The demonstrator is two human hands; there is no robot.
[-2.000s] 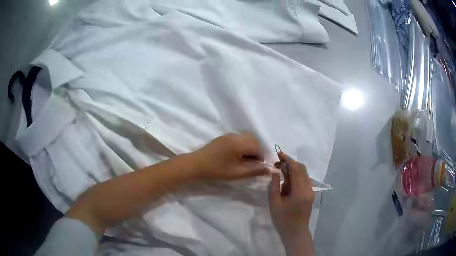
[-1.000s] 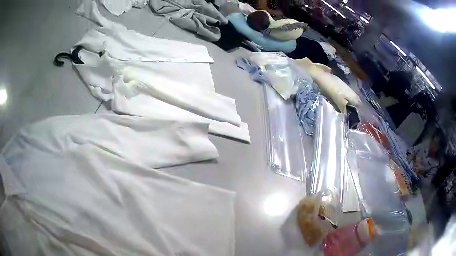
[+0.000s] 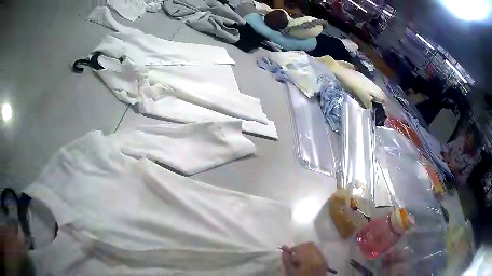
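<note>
A white shirt (image 3: 162,215) lies across the near table, its collar round a black hanger (image 3: 24,215) at the left edge. My left hand (image 3: 9,249) is blurred and cut off by the left edge, just below the hanger hook; its fingers are not clear. My right hand (image 3: 305,261) is at the bottom edge, partly cut off, at the shirt's hem end. A thin dark tool (image 3: 286,249) sticks out of it on both sides. Whether its fingers also hold cloth is hidden.
A second white shirt (image 3: 178,89) on a black hanger lies farther back. Clear bags (image 3: 359,151), an amber-brown bag (image 3: 342,214), a pink bottle (image 3: 377,236) and a short dark pen or cutter (image 3: 360,267) lie at right. Mixed cloth piles (image 3: 280,32) are at the back.
The view has swung up and right from the close work on the placket. My hands, together at first and then out of view, now show far apart, at the collar end and the hem end.
</note>
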